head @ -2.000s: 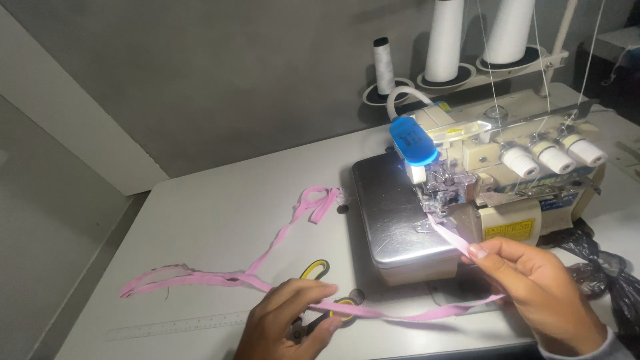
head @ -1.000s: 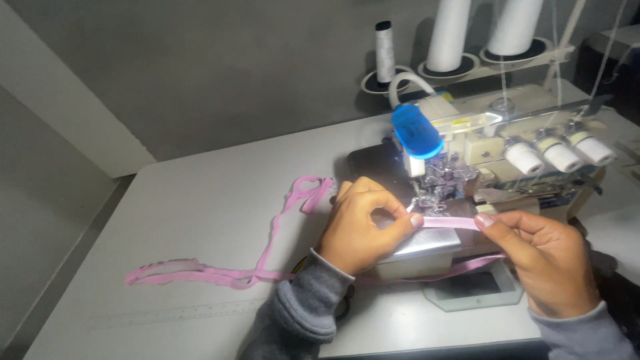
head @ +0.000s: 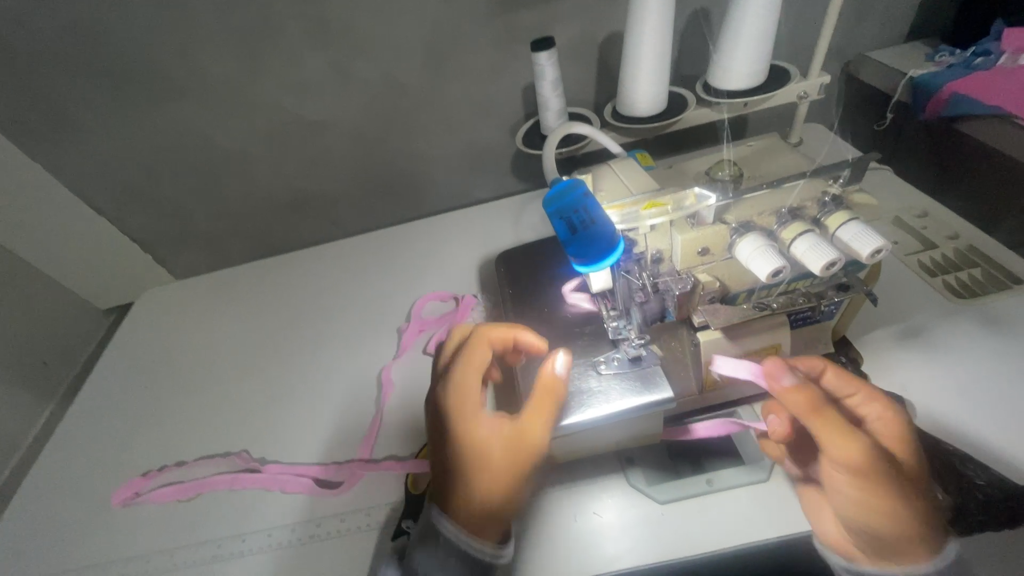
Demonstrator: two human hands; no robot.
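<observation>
My right hand [head: 848,456] pinches a pink fabric strip [head: 740,370] between thumb and fingers, its short end pointing left, in front of the overlock sewing machine [head: 744,328]. A lower stretch of the strip runs left from that hand and passes out of sight behind my left hand [head: 496,416]. That left hand is raised with thumb and fingers apart, holding nothing, left of the presser foot [head: 632,348]. More pink strip lies in loops on the white table at the left. Another small pink loop [head: 578,296] shows behind the needle area.
A blue lamp [head: 582,224] shines on the needle area. White thread cones [head: 644,60] stand behind the machine. A clear ruler [head: 296,532] and partly hidden yellow-and-black scissors [head: 416,484] lie on the table [head: 264,384]. A black plastic bag [head: 960,480] is at the right, coloured fabric [head: 980,88] farther back.
My left hand has let go of the strip it held near the presser foot one second ago and moved left. The strip's end in my right hand now hangs free of the left. A pink loop shows behind the needle.
</observation>
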